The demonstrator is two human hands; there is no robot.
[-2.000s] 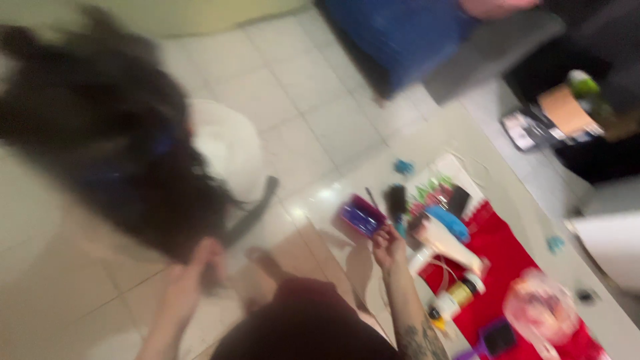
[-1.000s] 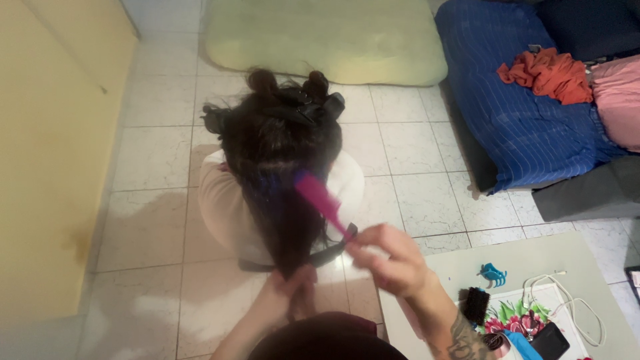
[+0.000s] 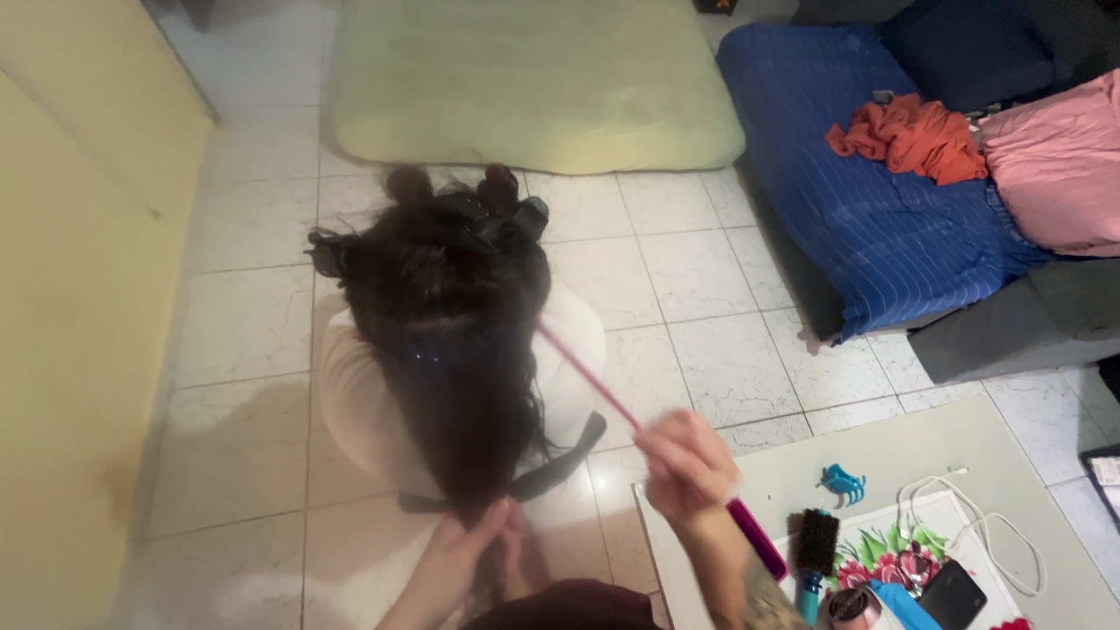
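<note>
A seated person's dark hair (image 3: 455, 376) fills the middle of the head view, with upper sections pinned up in black claw clips (image 3: 331, 254). At the lower centre my left hand (image 3: 490, 542) is closed around the gathered lower length of hair. My right hand (image 3: 687, 464) grips a magenta tail comb (image 3: 757, 538); its thin tail points up-left, the tip at the right side of the hair, and the toothed part lies behind the hand over the table. Whether the tip touches the hair cannot be told.
The table (image 3: 875, 437) at lower right holds a blue-green claw clip (image 3: 844, 484), a round hairbrush (image 3: 818, 542), a white cable (image 3: 989, 516), a hair dryer (image 3: 853, 605) and a black phone (image 3: 954, 598). Beyond are a green mattress (image 3: 534, 79) and a sofa with a blue cover (image 3: 814, 157).
A second ago the comb's toothed end was at the hair; now its tail points there. My right hand has moved lower. Two seconds ago it was over the table holding a purple object. The view has turned greatly.
</note>
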